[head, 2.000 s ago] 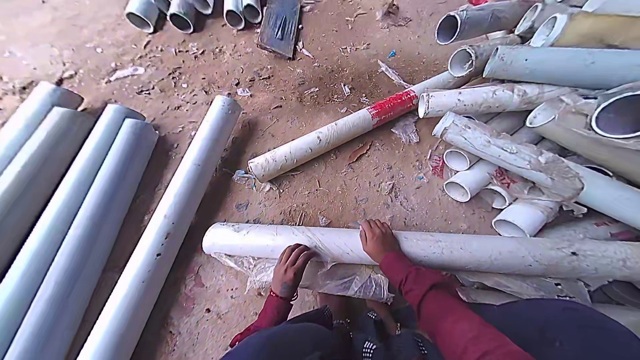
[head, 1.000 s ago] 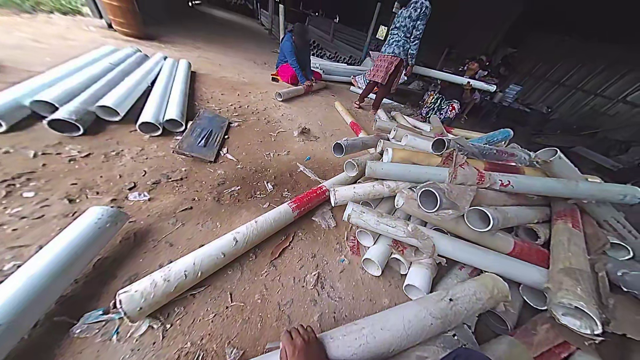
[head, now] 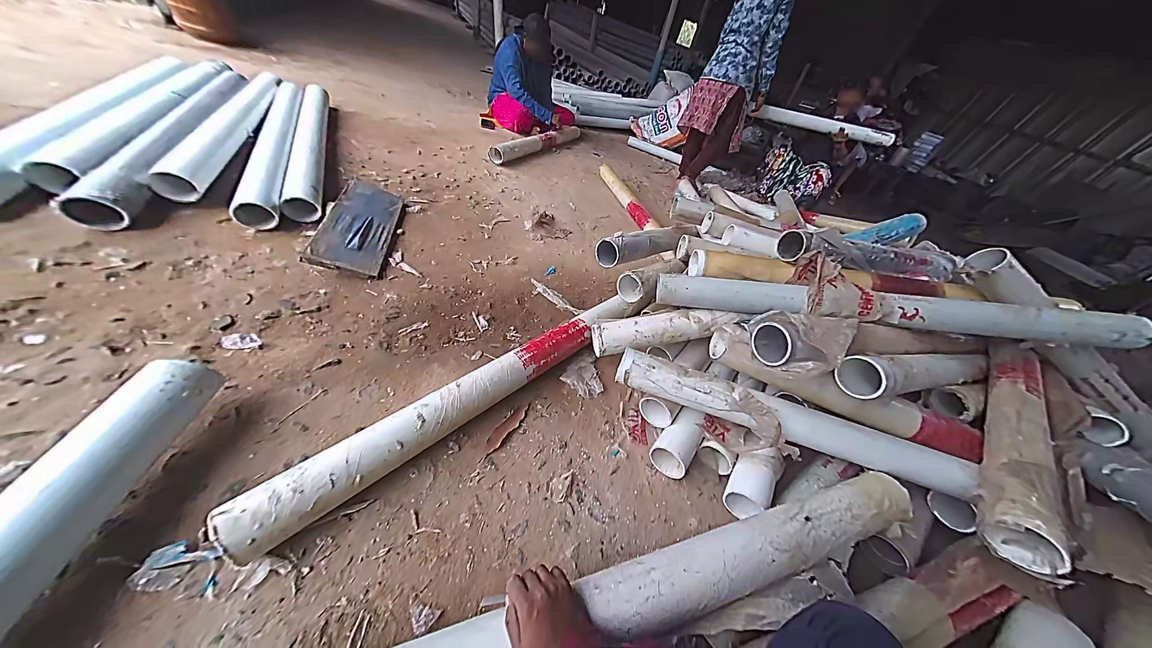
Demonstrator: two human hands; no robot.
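My right hand (head: 544, 607) is at the bottom middle, its fingers curled over a dirty whitish plastic pipe (head: 720, 567) that slants from the bottom edge up to the right. My left hand is out of view. Just beyond my hand, a long, dirt-spotted pipe with a red band (head: 387, 450) lies on the soil. The far end of the held pipe rests by a heap of mixed pipes, some wrapped in torn plastic film; one long grey-white pipe (head: 909, 315) crosses the heap's top.
A pale pipe (head: 90, 477) lies at the left edge. Several pipes (head: 216, 135) lie side by side at upper left, near a dark flat slab (head: 355, 228). A person in blue (head: 522, 81) sits beside a short pipe (head: 533, 146); another person (head: 733, 81) stands behind the heap.
The view has swung up and toward the heap. Both hands lay on the white pipe two seconds ago; now only my right hand shows, still on the pipe.
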